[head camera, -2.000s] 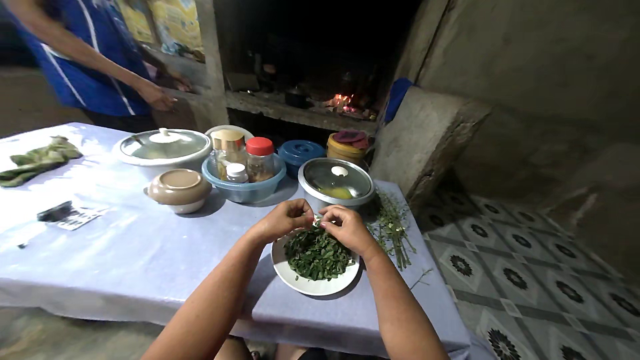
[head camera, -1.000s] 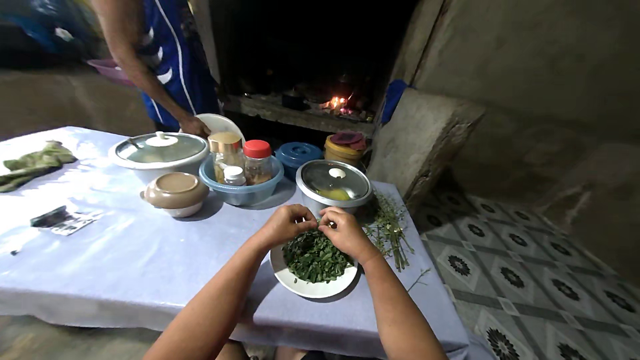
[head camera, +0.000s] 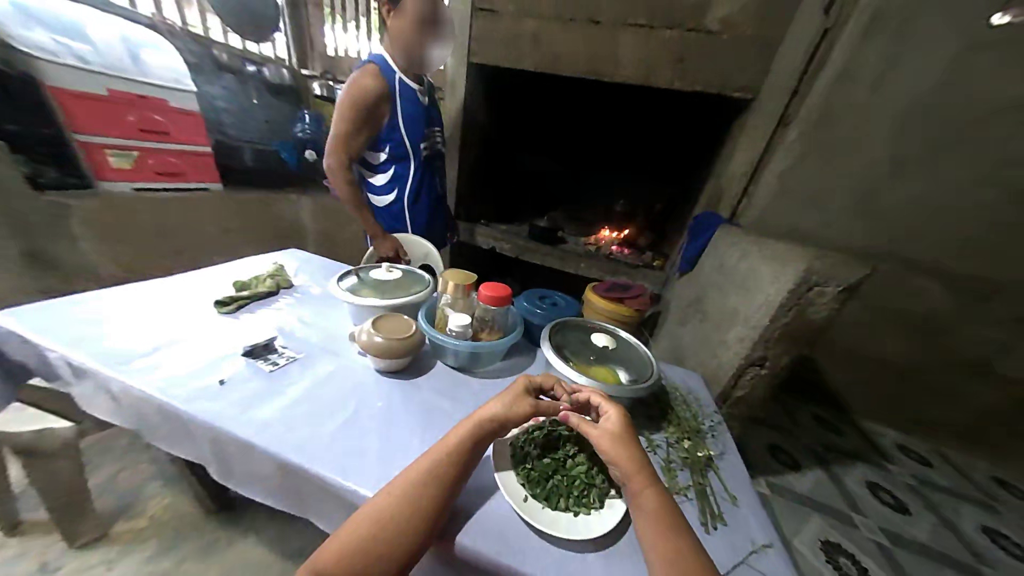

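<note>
Both hands meet just above the far rim of a white plate (head camera: 552,524) heaped with small green leaves (head camera: 564,472). My left hand (head camera: 528,400) has its thumb and fingers pinched together. My right hand (head camera: 604,424) pinches against it, fingertips nearly touching the left ones. Whether a small leaf or stem is between the fingertips cannot be told. Bare green stems (head camera: 696,456) lie on the cloth to the right of the plate. A lidded pot with a glass lid (head camera: 600,356) stands right behind the hands.
Behind stand a blue basin with jars (head camera: 472,352), a brown lidded bowl (head camera: 390,340), another glass-lidded pot (head camera: 384,292) and a blue lidded container (head camera: 548,308). A green cloth (head camera: 254,288) lies far left. A person (head camera: 400,152) stands by a white chair (head camera: 416,252); a fire (head camera: 612,236) burns beyond.
The view has swung up and left. The other person, bent toward the chair side before, now stands with a hand on the chair back. My hands remain together over the plate.
</note>
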